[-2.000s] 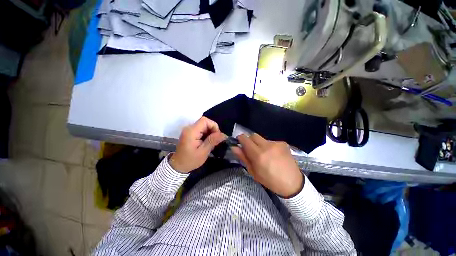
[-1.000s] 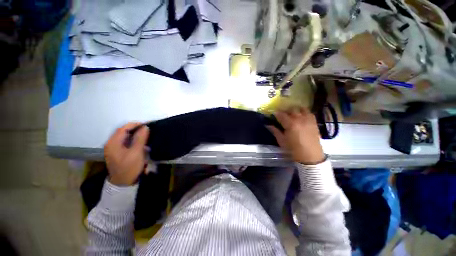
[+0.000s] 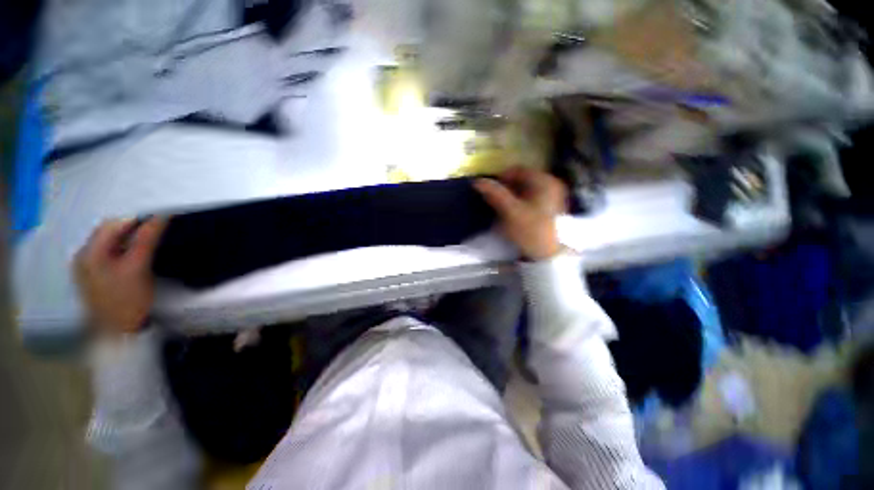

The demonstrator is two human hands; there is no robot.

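Note:
A long black fabric strip lies stretched flat along the front of the white table, slightly curved, black side up. My left hand grips its left end. My right hand holds its right end, thumb on top, in front of the sewing machine's lit needle plate. The whole picture is blurred by motion, so the fingertips and the strip's seams cannot be made out.
The sewing machine head stands at the back right. A pile of grey and black cut pieces lies at the back left. Blurred scissors lie right of the needle. A dark box sits at the table's right.
My hands have moved apart, from together at the table edge to the two ends of the strip, which is now drawn out straighter. The view has shifted and turned.

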